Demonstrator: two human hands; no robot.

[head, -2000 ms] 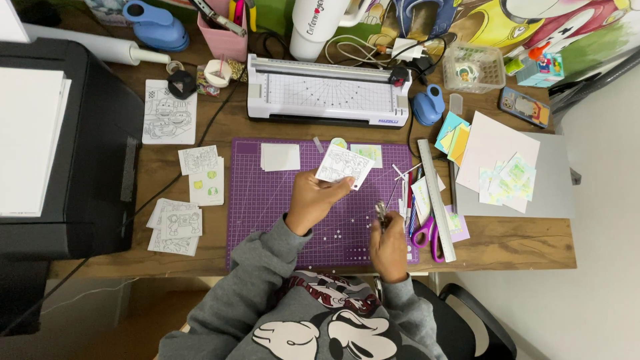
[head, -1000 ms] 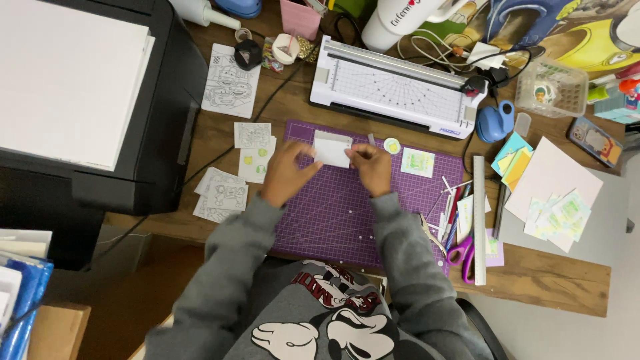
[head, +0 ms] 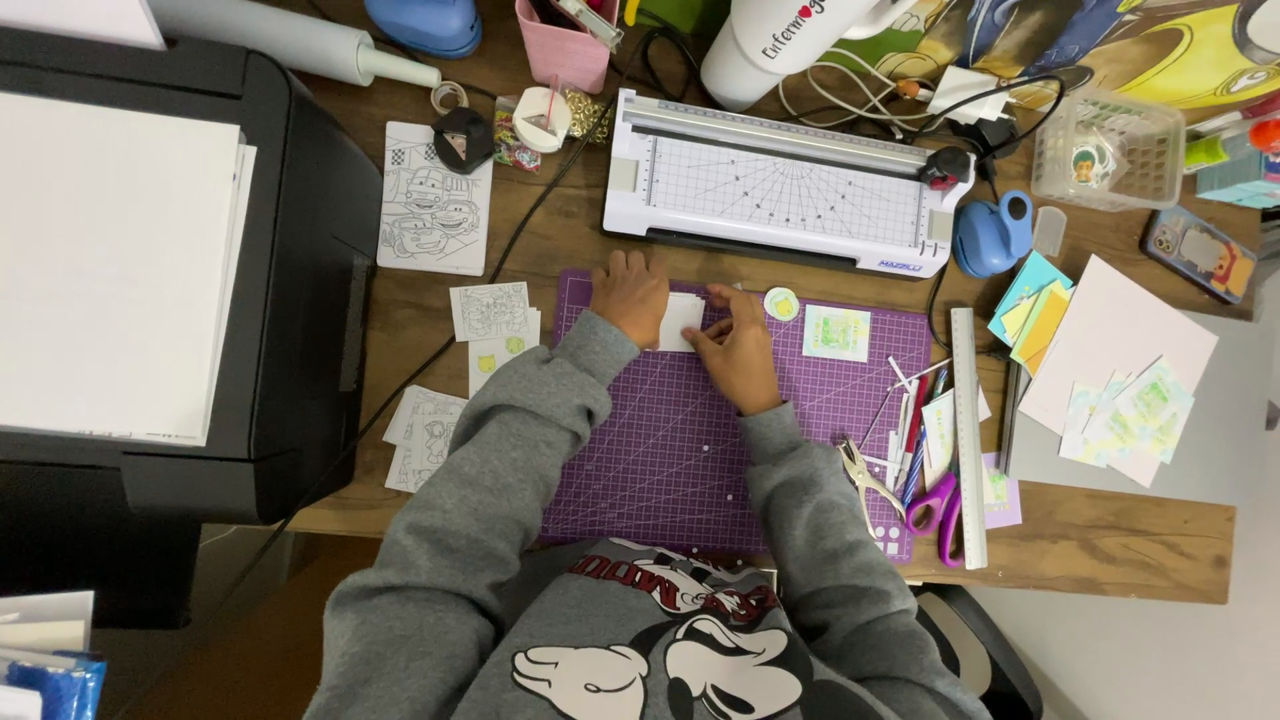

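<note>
A small stack of white paper cards [head: 682, 322] lies near the top of the purple cutting mat [head: 650, 450]. My left hand [head: 631, 298] rests over the stack's left end, its fingers curled and partly hidden. At the right edge, my right hand [head: 738, 350] touches the cards with thumb and fingers spread around the corner. To the right on the mat are a round green-and-white cutout [head: 781, 304] and a green printed card [head: 836, 333]. A metal single-hole punch [head: 868, 482] lies lower right, beside purple-handled scissors [head: 936, 515].
A paper trimmer [head: 785, 190] stands behind the mat, with a blue craft punch [head: 992, 235] at its right. A ruler [head: 968, 430] crosses the mat's right side. Line-drawing cards [head: 490, 312] lie left, near a black printer [head: 310, 250] and a black cable [head: 440, 350].
The hole punch, in my right hand two seconds ago, now lies on the mat. The card my left hand held up is down at the stack, with both hands there. The view has shifted.
</note>
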